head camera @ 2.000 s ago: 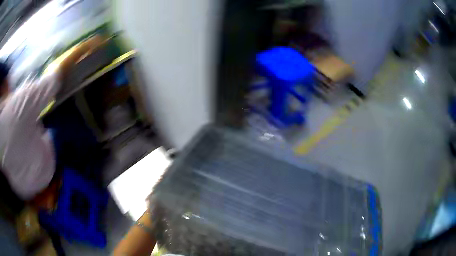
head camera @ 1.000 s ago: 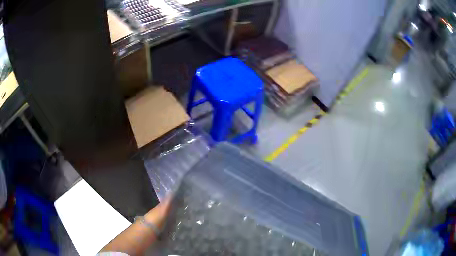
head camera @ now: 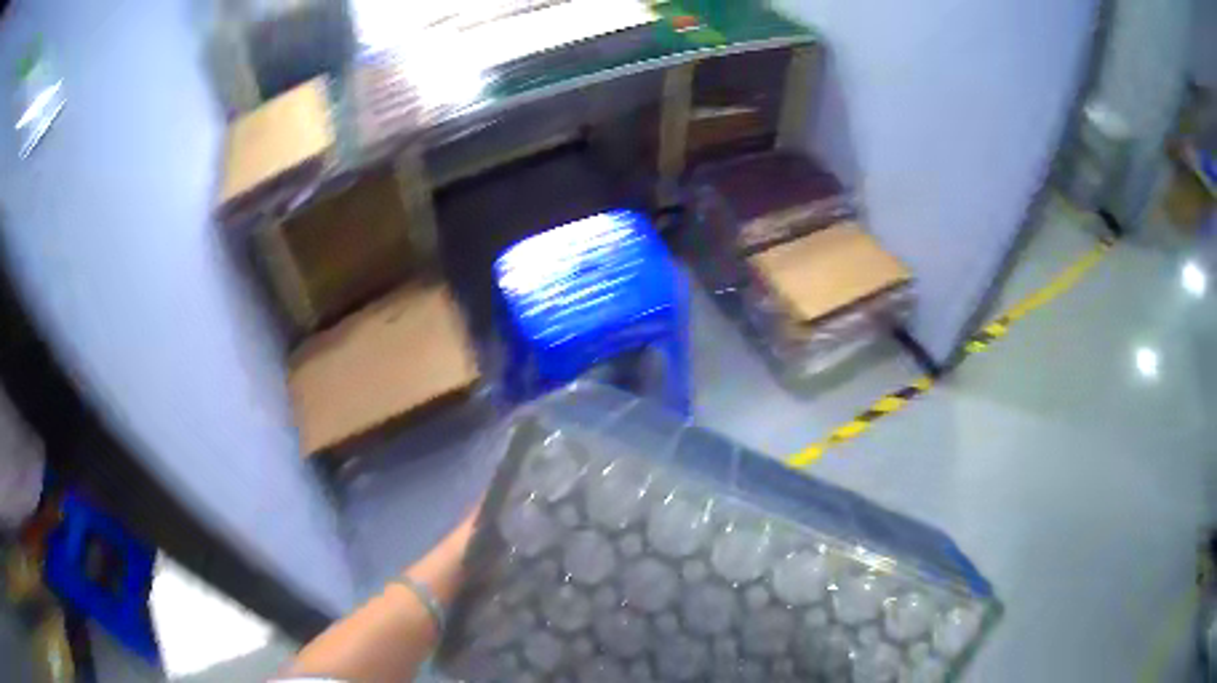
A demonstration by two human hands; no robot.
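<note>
A thick stack of clear blister trays (head camera: 694,574) is held tilted at the bottom centre, its face of large round pockets towards me and its layered bluish side facing up and right. My left hand (head camera: 461,567) is at the stack's left edge, with a band on the wrist; its fingers are hidden by the trays. My right hand is not in view.
A blue stool (head camera: 594,300) stands ahead, before a green-topped bench (head camera: 747,24). Cardboard-topped stacks lie on the floor left (head camera: 387,367) and right (head camera: 828,271) of it. Yellow-black floor tape (head camera: 868,424) runs beside a grey partition (head camera: 968,147). A white flat piece (head camera: 200,620) lies lower left.
The view has moved towards the bay with the blue stool, now past the dark partition edge. The tray stack is tilted so its pocketed face shows more clearly. My left hand still holds it.
</note>
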